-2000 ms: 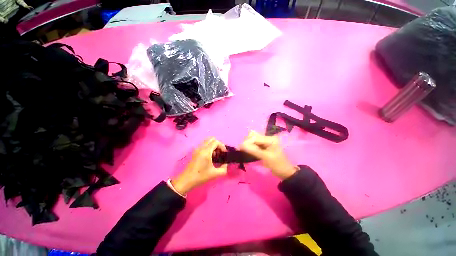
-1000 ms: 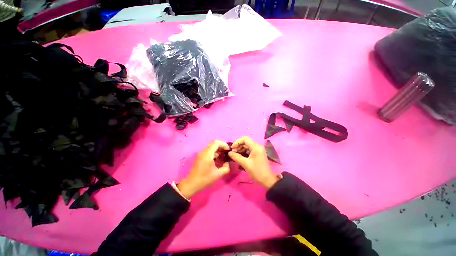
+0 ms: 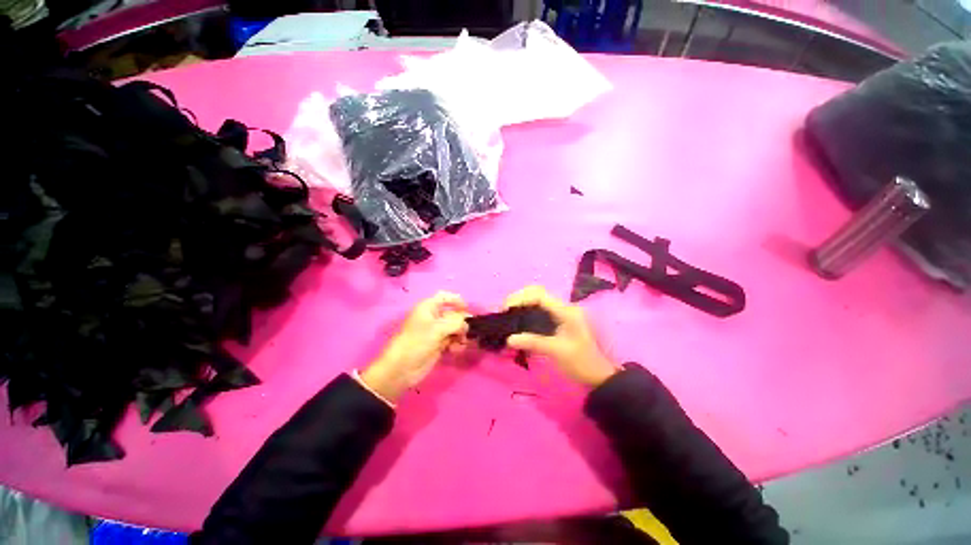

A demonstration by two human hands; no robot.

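My left hand (image 3: pixel 417 343) and my right hand (image 3: pixel 566 339) meet over the pink table, low in the middle of the view. Both hold a black webbing strap (image 3: pixel 500 327) bunched between them. The left fingertips pinch its left end; the right fingers wrap its right part. No buckle can be made out in the fingers. More straps (image 3: pixel 687 279) lie loosely to the right. The clear bag of dark buckles (image 3: pixel 410 160) lies beyond my hands, with a few loose black buckles (image 3: pixel 405 258) at its mouth.
A large heap of black and camouflage straps (image 3: pixel 138 256) covers the left side. A crumpled white sheet (image 3: pixel 532 69) lies behind the bag. A shiny metal flask (image 3: pixel 871 227) leans by a big dark sack (image 3: pixel 905 138) at right. Small scraps lie on the pink table (image 3: pixel 681 426).
My hands have drawn slightly apart and more of the strap shows between them. The triangular tab beside my right hand is no longer visible there. The view has shifted a little.
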